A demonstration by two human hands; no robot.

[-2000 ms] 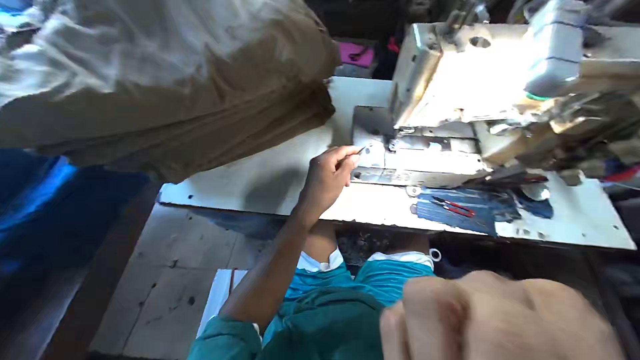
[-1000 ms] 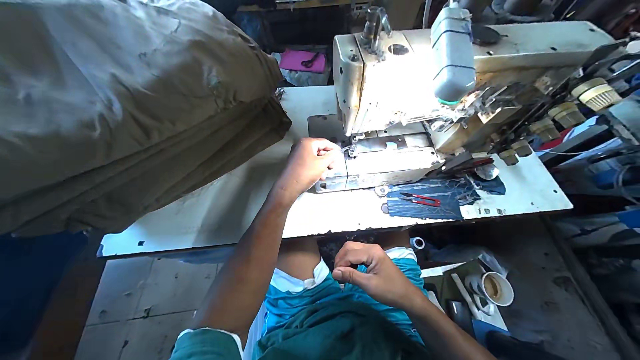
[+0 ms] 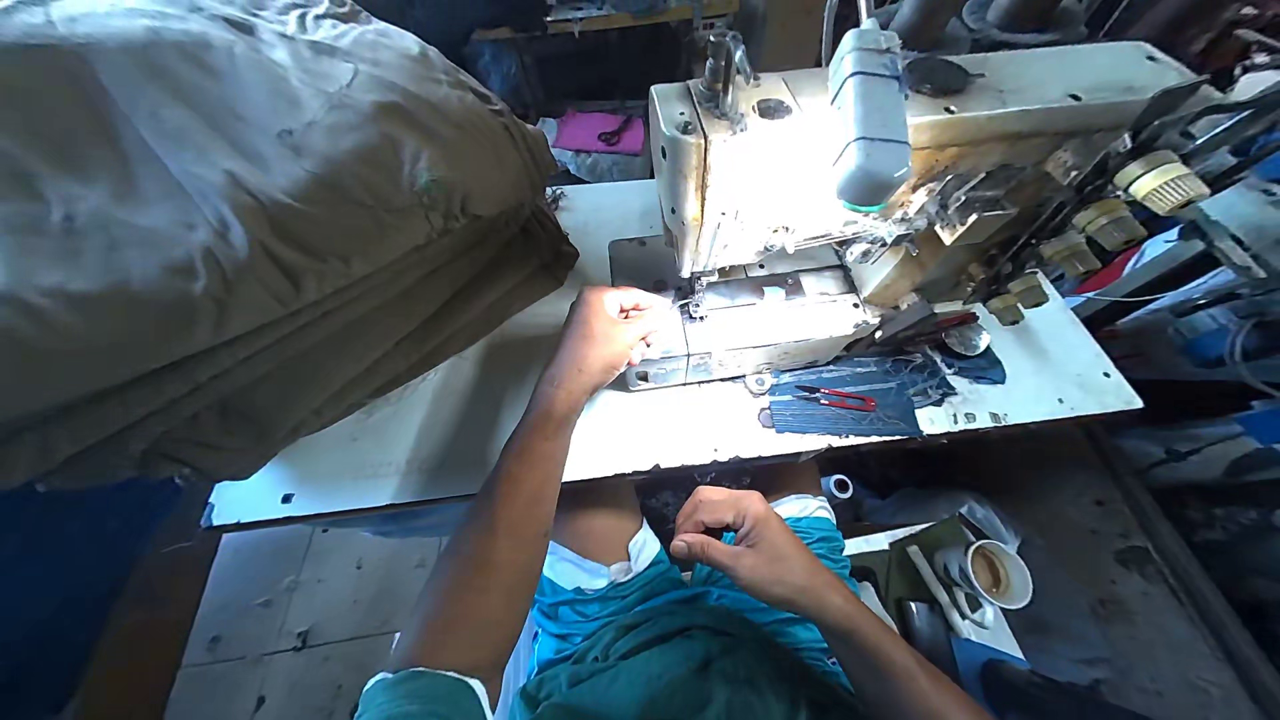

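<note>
My left hand (image 3: 608,335) is at the left end of the bed of an industrial sewing machine (image 3: 760,180), its fingertips pinched close to the presser foot (image 3: 697,297). A thin pale strand seems to run from the fingertips toward the foot; glare hides the detail. Over my lap hangs my right hand (image 3: 728,535), fingers curled, with nothing clearly visible in them. Red-handled thread snips (image 3: 838,398) lie on a dark blue striped fabric piece (image 3: 850,415) at the front of the white table (image 3: 430,440).
A large stack of brown-grey cloth (image 3: 250,230) covers the table's left side. Below right, a cup holding brown liquid (image 3: 990,575) stands beside a white mug. Thread tension dials (image 3: 1160,182) sit at the machine's right. Behind is a pink cloth (image 3: 598,132) with scissors.
My right hand, blurred close to the camera two seconds ago, has moved away to above my lap. My left hand stays beside the presser foot. The view has shifted.
</note>
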